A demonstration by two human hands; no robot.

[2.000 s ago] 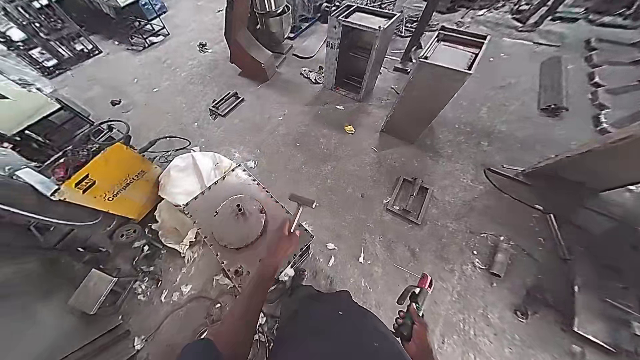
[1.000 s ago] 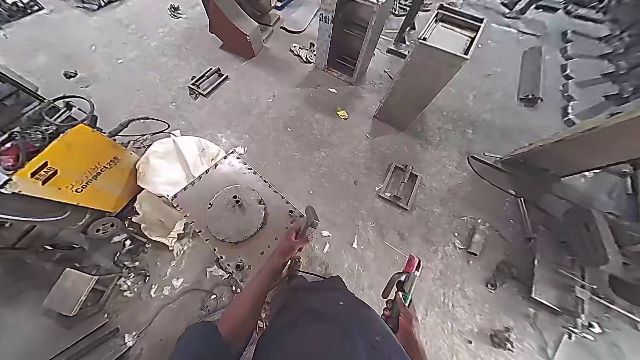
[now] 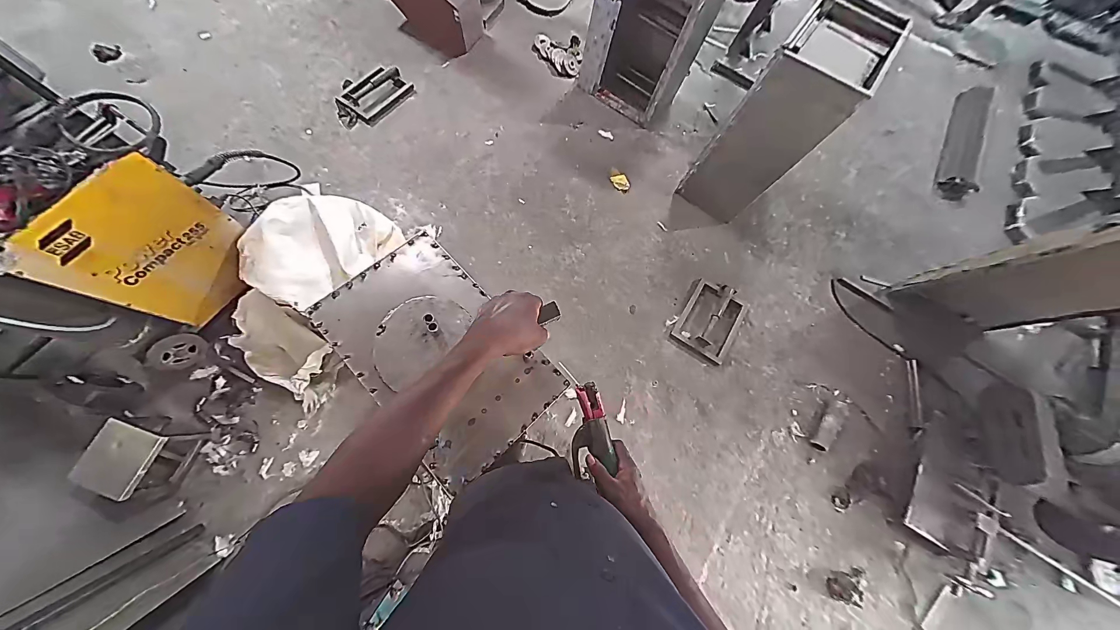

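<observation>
My left hand [image 3: 509, 324] is closed around a hammer, whose dark metal head [image 3: 549, 313] shows beyond the fingers; the handle is mostly hidden. It is over the right edge of a square steel plate [image 3: 490, 411] with dark marks along its edges and a round steel disc [image 3: 407, 350] on it. Near the plate's right corner, my right hand [image 3: 619, 477] grips a welding electrode holder [image 3: 597, 424] with red jaws. A thin electrode [image 3: 569, 374] sticks out of the jaws toward the plate; whether its tip touches cannot be told.
A yellow ESAB welding machine [image 3: 131, 241] stands left, beside white sacking [image 3: 315, 245]. Upright metal box frames [image 3: 787, 122] stand ahead. A small rectangular metal frame [image 3: 709, 321] lies on the floor to the right. Metal parts and a cable [image 3: 853, 319] lie farther right.
My right hand has moved left with the electrode holder, close to the plate's corner. My left hand, with the hammer, has moved forward along the plate's edge.
</observation>
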